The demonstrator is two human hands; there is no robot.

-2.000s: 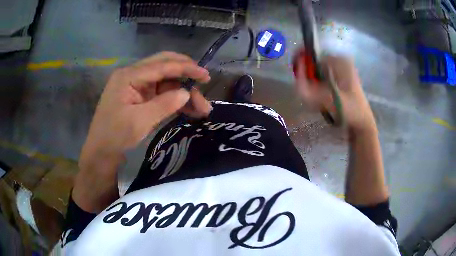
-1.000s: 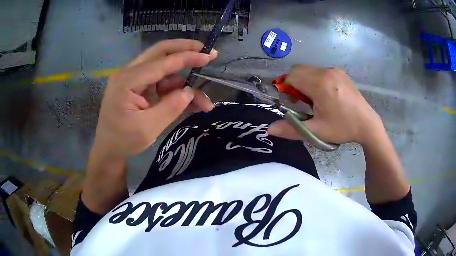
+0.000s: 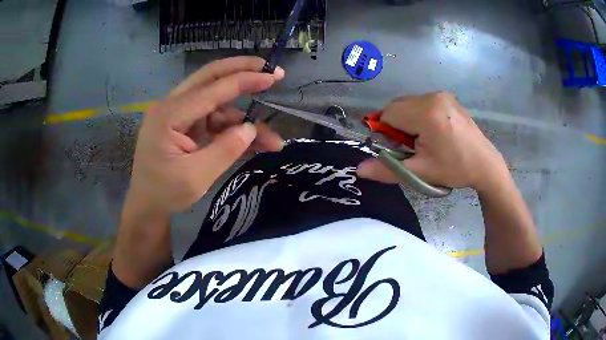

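Observation:
My left hand point(image 3: 193, 136) pinches a thin dark component tape point(image 3: 286, 41) between thumb and fingers. The tape runs up towards the top edge, and a short dark piece shows above the thumb. My right hand point(image 3: 442, 143) holds scissors point(image 3: 395, 165) with red-orange and grey-green handles. The blades point left, nearly closed, with their tips at the tape between my left thumb and fingers. Whether the tape is cut through there is hard to tell.
A dark feeder bank point(image 3: 232, 30) is at the top. A blue reel point(image 3: 362, 60) with white labels lies on the floor beyond my hands. A blue stool point(image 3: 582, 63) stands far right. An open cardboard box point(image 3: 83, 279) with pale waste is at the lower left.
The scissors have come from a blurred upright position at the right to the tape at my left hand. Since the middle frame, the tape's upper part has shifted slightly and a gap shows at the tips.

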